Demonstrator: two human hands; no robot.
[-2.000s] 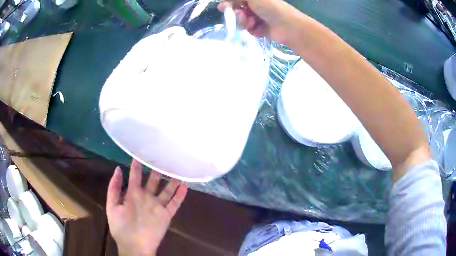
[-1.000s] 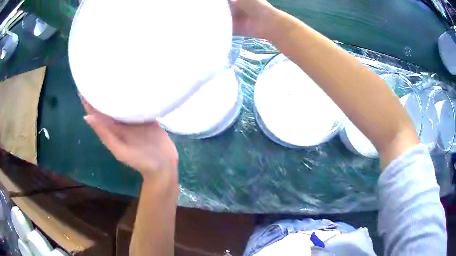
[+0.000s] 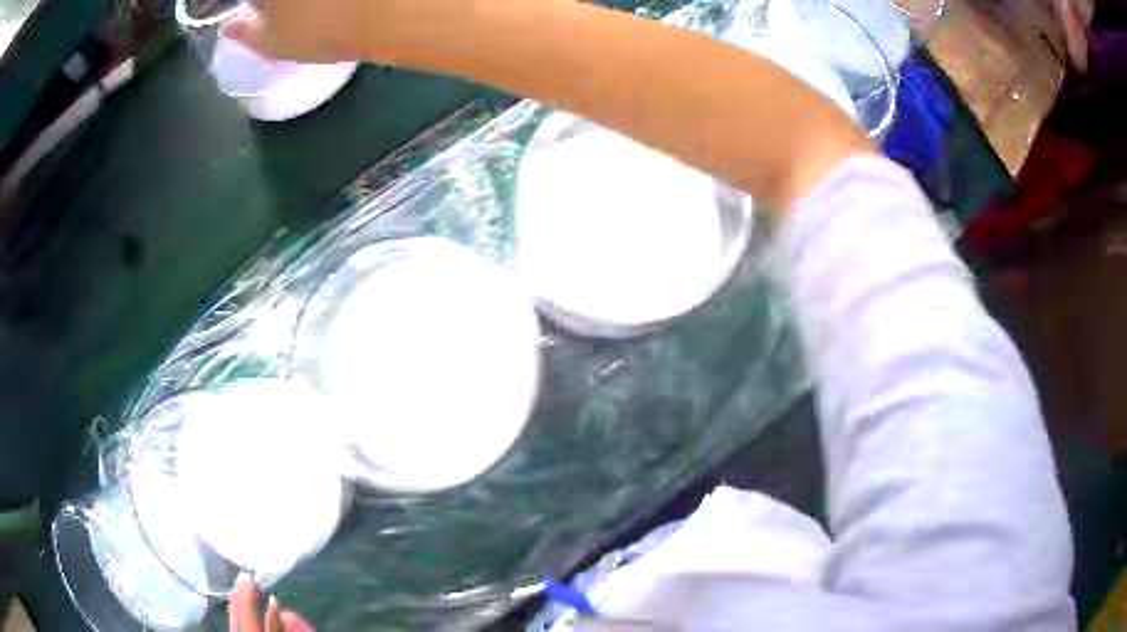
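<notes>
A clear container with a white lower part [image 3: 284, 89] stands on the green surface at upper left. My right hand [image 3: 287, 30] is at its clear rim, partly cut off by the top edge; whether the fingers grip it is unclear. My left hand [image 3: 266, 614] shows only fingertips at the bottom edge, close to the lower edge of a white-bottomed container [image 3: 266, 475] in the row; its grip is hidden. Two more containers, one in the middle [image 3: 433, 364] and one further right [image 3: 618, 228], stand in this row on clear film.
Wrinkled film [image 3: 494, 543] covers part of the green bench [image 3: 148, 222]. Clear containers stand at lower left [image 3: 136, 574] and upper right [image 3: 828, 43]. A blue cloth [image 3: 917, 124] lies beside brown cardboard [image 3: 1007, 74]. Part of another person's hand [image 3: 1073, 27] shows at the top right.
The view has turned along the row. The large white container is no longer held up before me. My right hand has moved to the upper left, my left hand to the bottom edge.
</notes>
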